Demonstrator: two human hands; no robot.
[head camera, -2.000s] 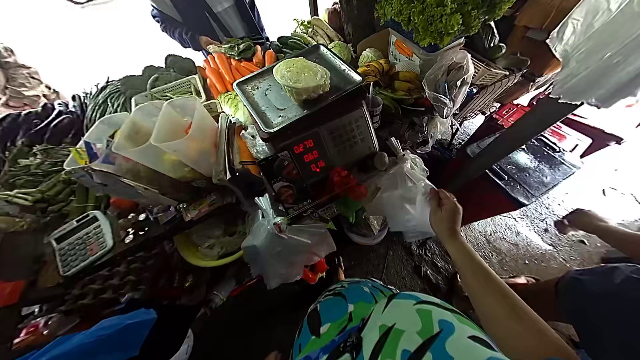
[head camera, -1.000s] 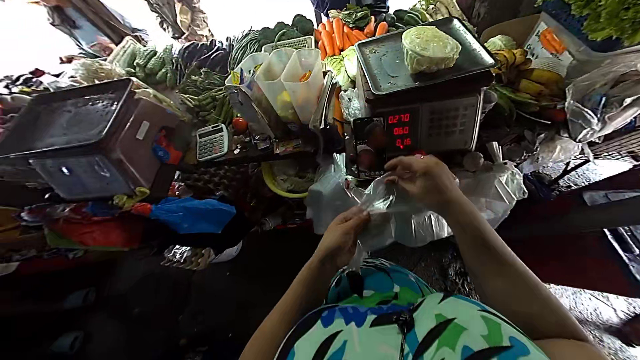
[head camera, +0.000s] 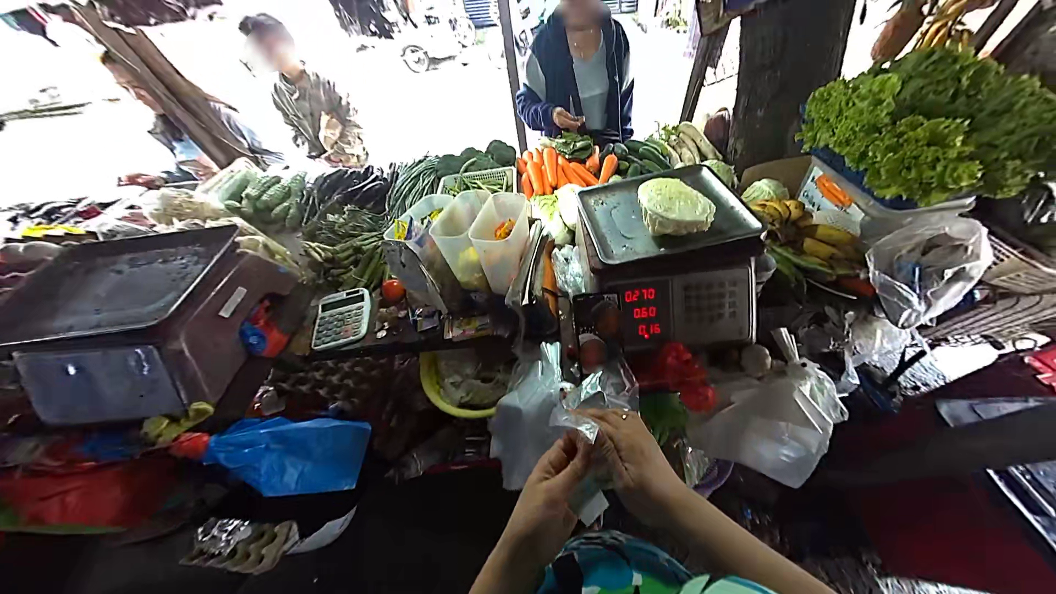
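Close together at the lower middle of the head view, my left hand (head camera: 554, 480) and my right hand (head camera: 631, 450) both pinch a thin clear plastic bag (head camera: 606, 392). Behind it hangs a bundle of whitish plastic bags (head camera: 525, 421). A piece of pale green cabbage (head camera: 676, 206) lies on the metal tray (head camera: 615, 239) of a digital scale (head camera: 714, 305) with lit red digits. Another bundle of whitish bags (head camera: 775, 425) hangs to the right of my right hand, near a red plastic bag (head camera: 689, 375).
A second scale (head camera: 107, 330) stands at left, beside a calculator (head camera: 341, 319). Plastic containers (head camera: 501, 256), carrots (head camera: 565, 167), bananas (head camera: 813, 231) and leafy lettuce (head camera: 932, 124) surround the scale. A blue bag (head camera: 289, 454) hangs at lower left. Beyond the produce stands a person (head camera: 577, 74); others are at upper left.
Two seconds ago my right hand was at the whitish bags on the right; now it is beside my left hand on the thin clear bag. The view has shifted, showing more at left and top.
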